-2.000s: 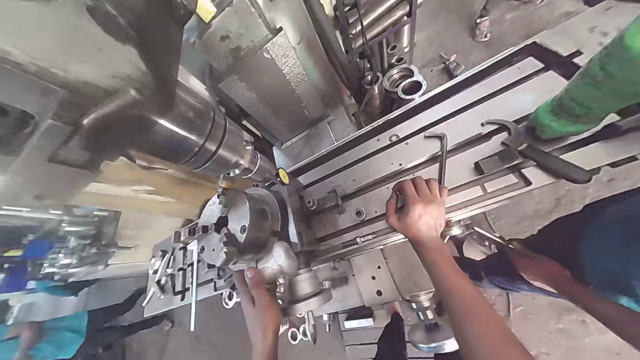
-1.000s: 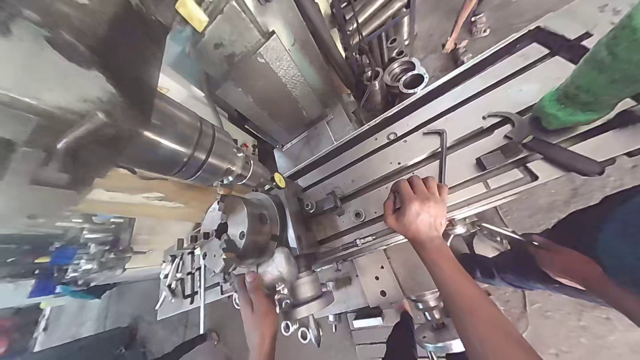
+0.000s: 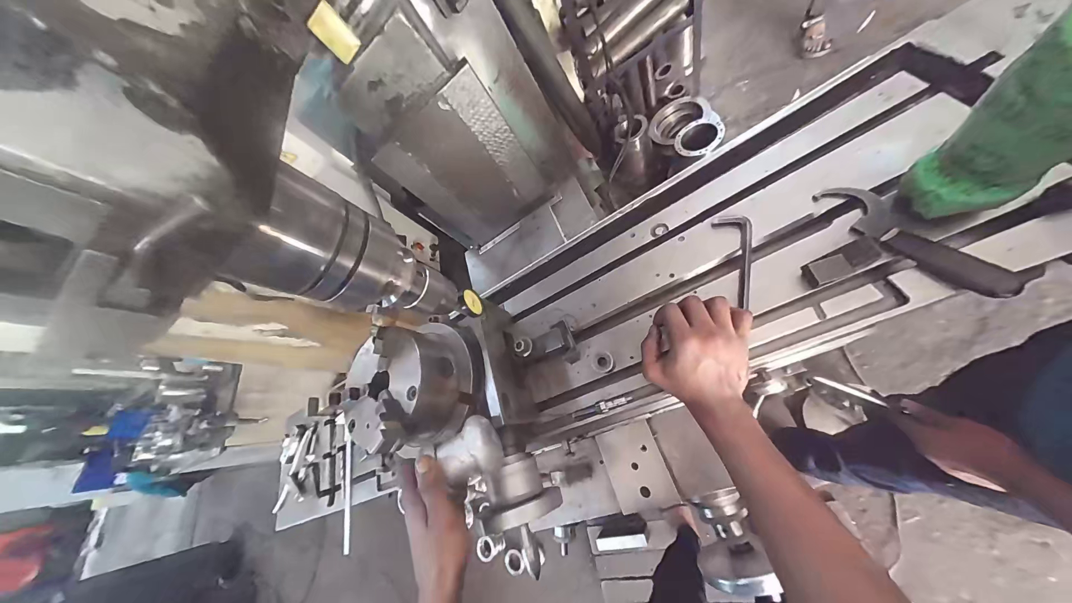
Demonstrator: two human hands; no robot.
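Observation:
On the slotted metal machine table (image 3: pixel 804 193), my right hand (image 3: pixel 701 347) is a loose fist; whether anything is inside it cannot be told. The foot of an L-shaped hex key (image 3: pixel 744 260) lies by its knuckles. My left hand (image 3: pixel 440 519) touches the lower side of the rotary table's rounded housing (image 3: pixel 469 452), below a jawed chuck (image 3: pixel 419 377). A clamp bolt and block (image 3: pixel 553 342) and a washer (image 3: pixel 601 361) are between the chuck and my right hand. A yellow-faced dial indicator (image 3: pixel 472 302) is above the chuck.
A hook spanner (image 3: pixel 955 260) and a steel block (image 3: pixel 837 264) lie at the right, beside a green bottle-like object (image 3: pixel 988 142). Another person's hand (image 3: pixel 955 444) holds something thin at lower right. The machine spindle (image 3: pixel 335 243) extends toward the chuck. Tools fill a tray (image 3: pixel 293 515) at lower left.

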